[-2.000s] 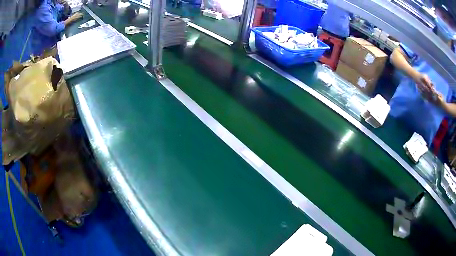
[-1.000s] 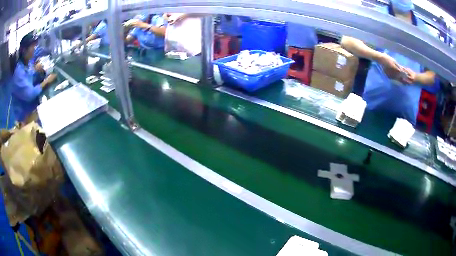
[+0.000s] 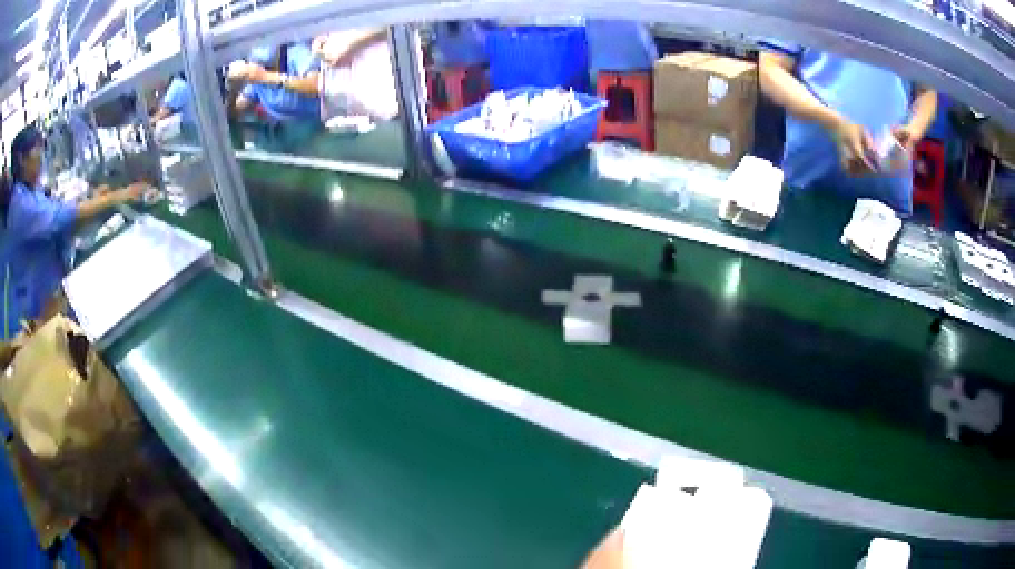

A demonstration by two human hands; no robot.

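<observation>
A white carton (image 3: 699, 525) with an open tabbed end and a dark gap near its top stands out at the bottom edge, right of centre, over the green side table (image 3: 423, 456). A small part of my left hand (image 3: 607, 551) shows at its left side, cut off by the picture's edge, gripping it. My right hand is out of the picture. Another white piece (image 3: 887, 555) is partly cut off at the bottom right.
Cross-shaped white inserts (image 3: 588, 322) lie on the green belt (image 3: 445, 289) beyond the metal strip (image 3: 445, 380). Small white stacks (image 3: 752, 191) and a blue crate (image 3: 518, 145) are on the far side. A white tray (image 3: 139, 272), paper sack (image 3: 56, 383) and metal posts are left. People work around the line.
The view has swung right. The white carton now shows larger, with my left hand at it. The insert has shifted left in view, and another insert and a white piece have appeared at right.
</observation>
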